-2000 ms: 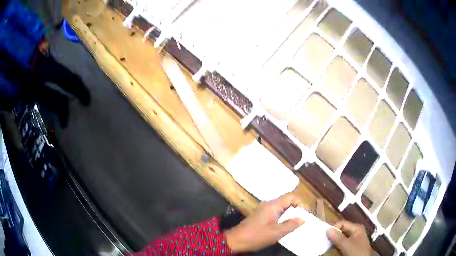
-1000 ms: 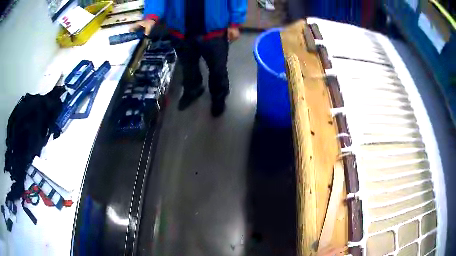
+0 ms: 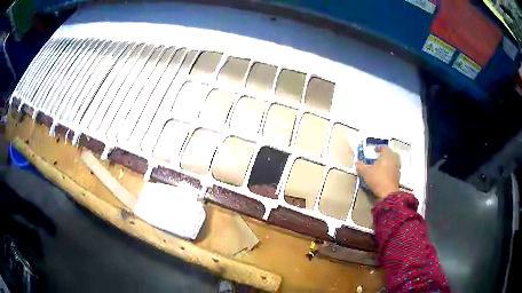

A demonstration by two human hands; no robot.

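Observation:
My right hand (image 3: 380, 171) has its fingers on the blue-and-silver cutting die (image 3: 369, 150), near the right end of the white sheet (image 3: 372, 97). The hand hides part of the die. The sheet has rows of rounded openings in its middle and long narrow slots at the left. A stack of white cut panels (image 3: 169, 210) lies on the wooden front ledge (image 3: 286, 252). My left hand is not in view.
A pale flat strip (image 3: 109, 178) lies on the ledge left of the panels. A tan piece (image 3: 237, 237) and a small yellow-and-black object (image 3: 312, 249) lie to their right. The blue press beam (image 3: 366, 28) runs behind the sheet. A blue bin edge (image 3: 20, 157) shows at far left.
The view has swung from the floor and side table back to the sheet. Two seconds ago both hands held a white panel. Now my right hand is on the die and my left is out of view.

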